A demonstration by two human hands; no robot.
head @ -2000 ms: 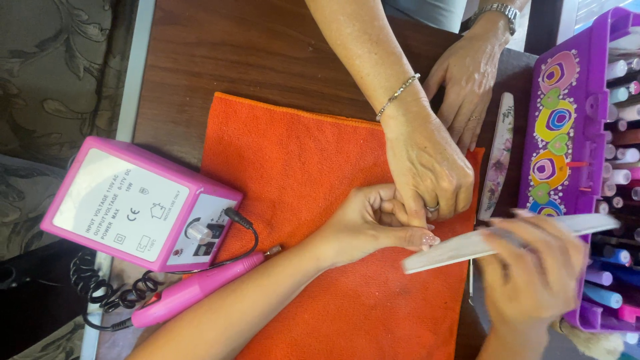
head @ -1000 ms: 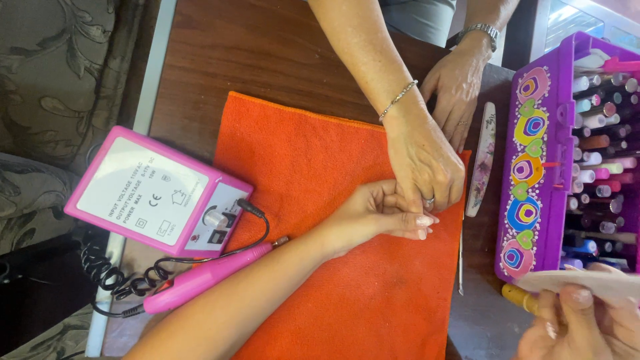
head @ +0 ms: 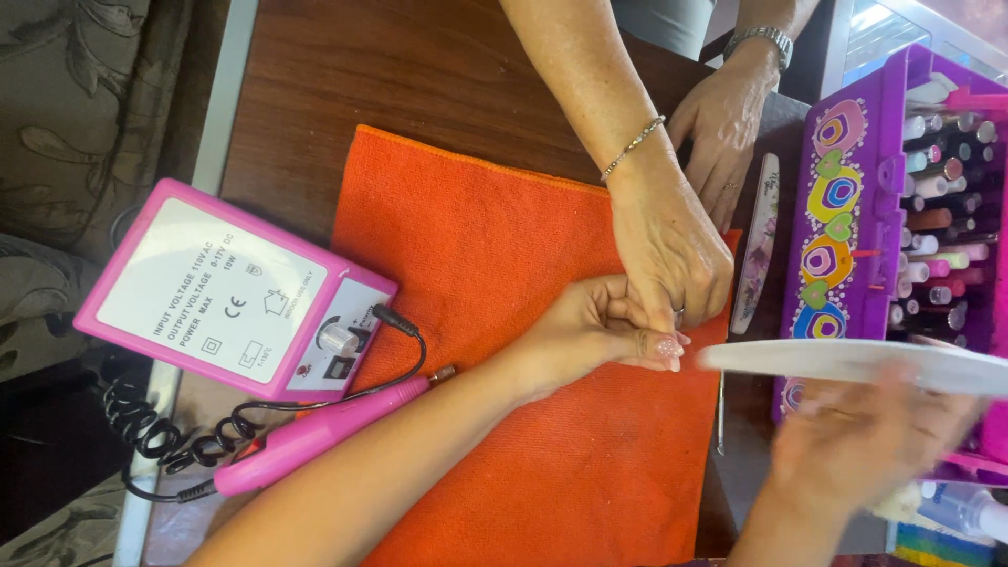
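My left hand reaches in from the lower left and grips a finger of another person's hand, which wears a ring and a bracelet. Both rest over an orange cloth. My right hand, blurred, holds a long pale nail file by its middle and right part. The file's left tip is just right of my left thumb, with a small gap between them. The person's other hand, with a metal watch, lies flat beyond the cloth's upper right edge.
A pink electric nail drill's control box and its pink handpiece with a coiled black cord lie at left. A floral nail file and a thin metal tool lie beside the cloth. A purple case holds many bottles at right.
My right hand and the nail file were at the lower right a second ago; they have moved left and up, toward the held fingers. My left hand still grips the other person's finger.
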